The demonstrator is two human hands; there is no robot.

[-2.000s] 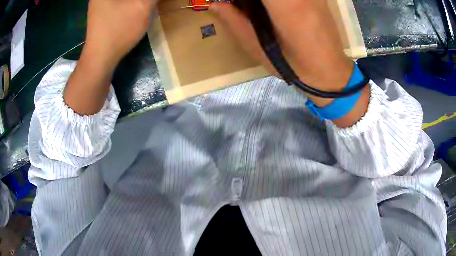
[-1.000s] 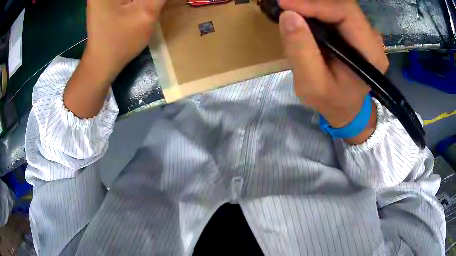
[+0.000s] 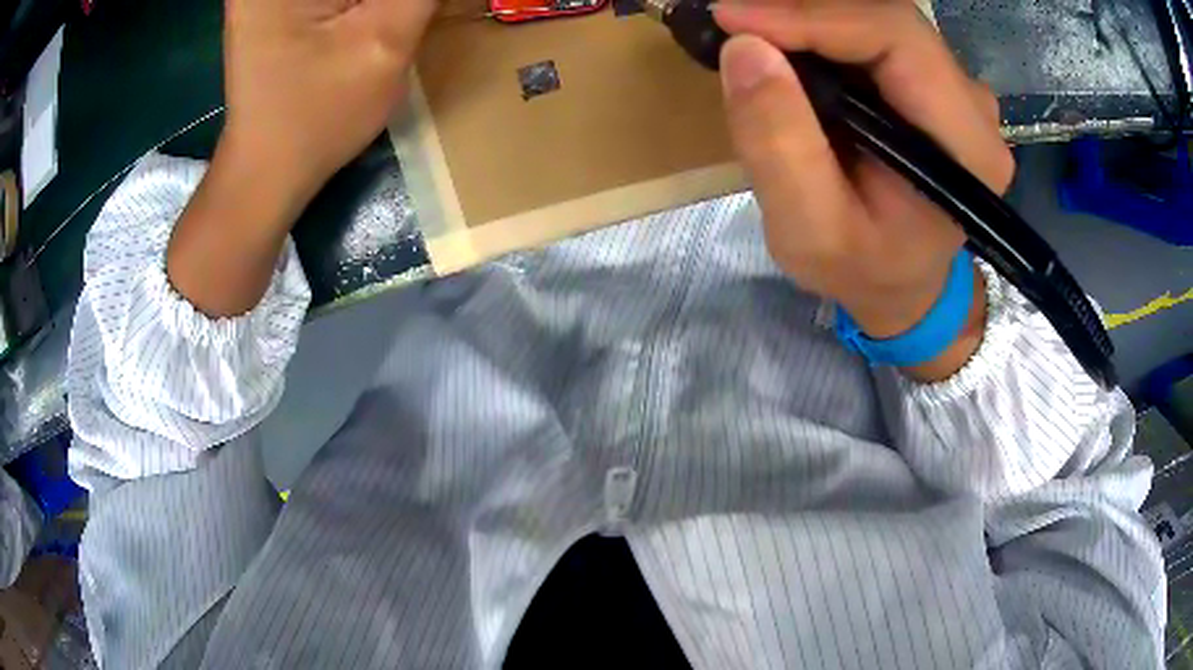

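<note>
My right hand [image 3: 857, 170] is shut on the black soldering iron [image 3: 903, 144]; its metal end points to the upper left and its tip is cut off by the top edge. A red housing [image 3: 550, 11] lies on the tan work board [image 3: 602, 131] at the top edge, only its lower side in view. My left hand [image 3: 321, 79] is at the upper left, left of the housing, its fingers partly cut off by the top edge; what it holds cannot be told. A dark square pad [image 3: 538, 79] lies on the board below the housing.
A second dark piece [image 3: 631, 7] shows beside the housing. A white paper [image 3: 43, 111] lies far left on the dark green bench [image 3: 138, 98]. A thin wire [image 3: 144, 155] runs across the bench's left part. Blue stool parts [image 3: 1125, 196] stand beyond the bench at right.
Since two seconds ago my right hand has moved right and down, and now shows the iron with its handle across the hand. Since one second ago the iron has shifted slightly left.
</note>
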